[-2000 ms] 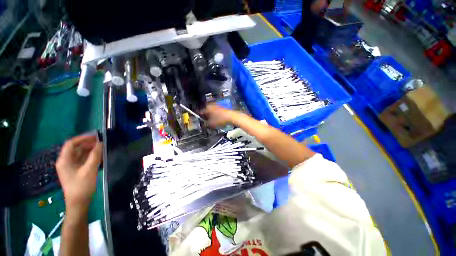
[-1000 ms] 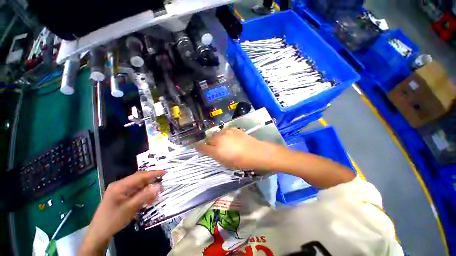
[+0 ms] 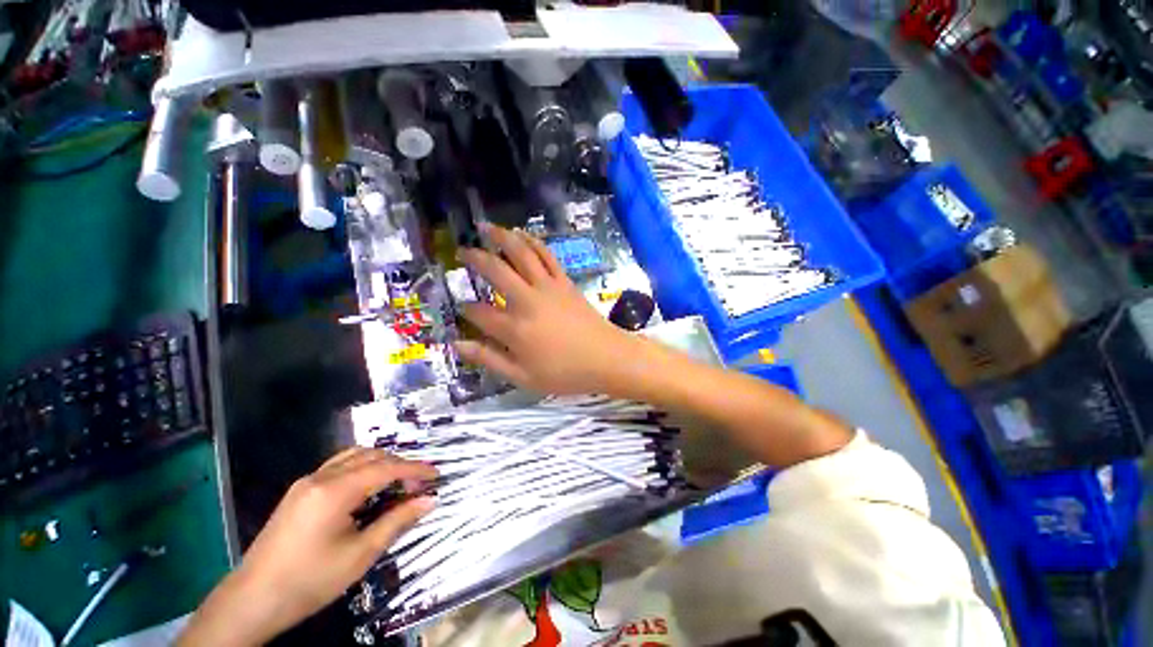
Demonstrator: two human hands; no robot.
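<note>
White cable assemblies [image 3: 544,474] with dark ends lie in a heap on a silver metal plate [image 3: 556,556] near my lap. My left hand [image 3: 331,525] is at the left ends of the heap, thumb and fingers curved around the dark ends; whether it grips any is hidden. My right hand [image 3: 544,322] is over the wire labelling machine [image 3: 402,284], fingers spread, with no cable visible in it. It covers part of the mechanism. The control panel [image 3: 582,255] with a light-blue screen shows just beyond it.
A blue bin [image 3: 822,272] of white cables stands right of the machine, with a lower blue bin [image 3: 723,512] below. A white bar with pale rollers [image 3: 411,126] crosses above the mechanism. A black keyboard [image 3: 108,398] lies on the green bench at left. A cardboard box [image 3: 986,316] stands farther right.
My right hand has moved from above the cable heap forward onto the machine, and its fingers have spread. My left hand stays at the heap's left end. The camera view has shifted.
</note>
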